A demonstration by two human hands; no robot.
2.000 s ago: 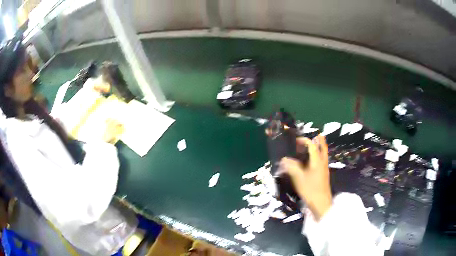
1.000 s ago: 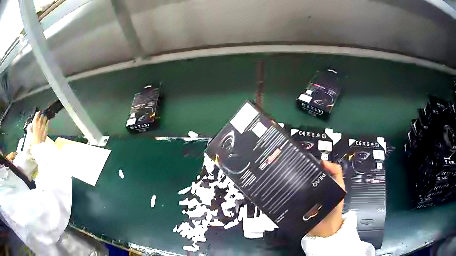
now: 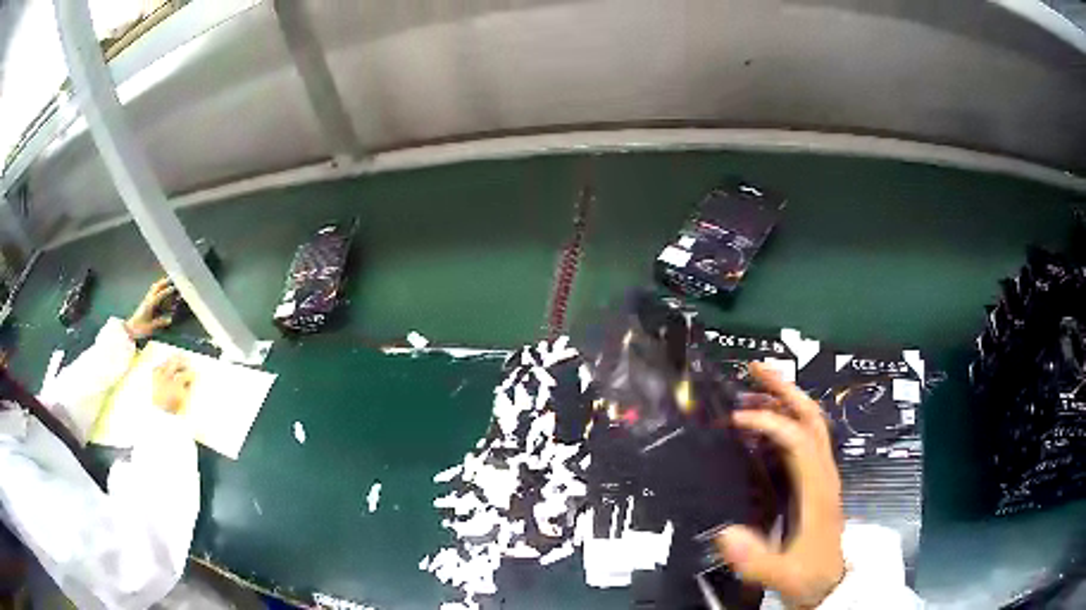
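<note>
A black retail box (image 3: 679,459), blurred and steeply tilted, stands in front of me. My right hand (image 3: 796,483) is at its right side, thumb low and fingers high, and grips it; the fingertip contact is blurred. My left hand is not in view. Behind the box and hand lie flat black printed panels (image 3: 879,447) with white tabs (image 3: 905,391) on their edges. They are partly hidden. A loose heap of white scraps (image 3: 524,459) lies left of the box.
Single black boxes lie farther out on the green surface, one ahead (image 3: 724,238) and one to the left (image 3: 317,280). A stepped black stack (image 3: 1042,381) stands at right. A person in white (image 3: 107,459) works at left by yellow-white paper (image 3: 232,411) and a slanted post (image 3: 149,203).
The held box has turned from showing its printed back to a steep, blurred pose. My right hand has moved from its lower corner to its side. The two far boxes have shifted left.
</note>
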